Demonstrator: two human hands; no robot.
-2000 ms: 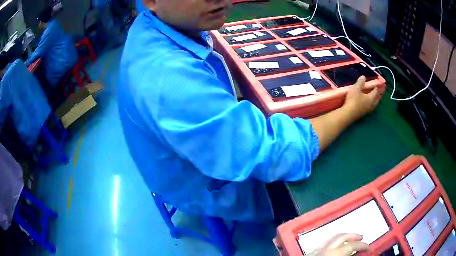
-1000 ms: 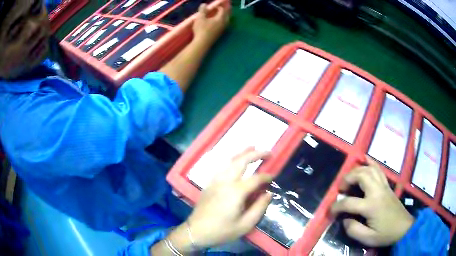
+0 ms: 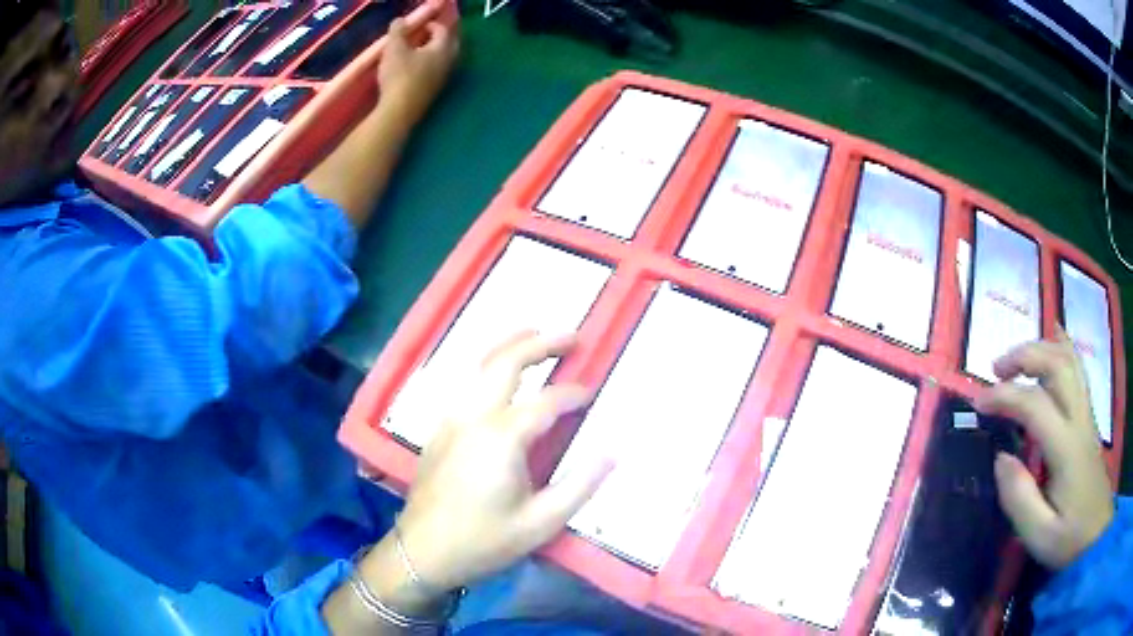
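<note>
A salmon-red foam tray (image 3: pixel 640 263) lies in front of me with smartphones in two rows of slots. The far-row screens are lit pale with small reddish text. In the near row, three phones are plain white, such as the second phone (image 3: pixel 667 422). A black-screened phone (image 3: pixel 947 534) with glossy film and a small white label lies right of them. My left hand (image 3: pixel 491 466) is over the left near-row phones, fingers spread, holding nothing. My right hand (image 3: pixel 1054 454) is at the right side of the black phone with fingers curled; whether it grips anything is unclear.
A person in a blue smock (image 3: pixel 162 360) is at the left, one hand on another red tray (image 3: pixel 211 205) of dark phones with white labels. A green mat (image 3: pixel 478 162) lies under the trays. A white cable (image 3: pixel 1110 155) hangs at the right. Dark equipment is at the back.
My view has shifted right, with more of the tray showing. Two near-row phones have changed from black to white. My right hand has moved right along the near row.
</note>
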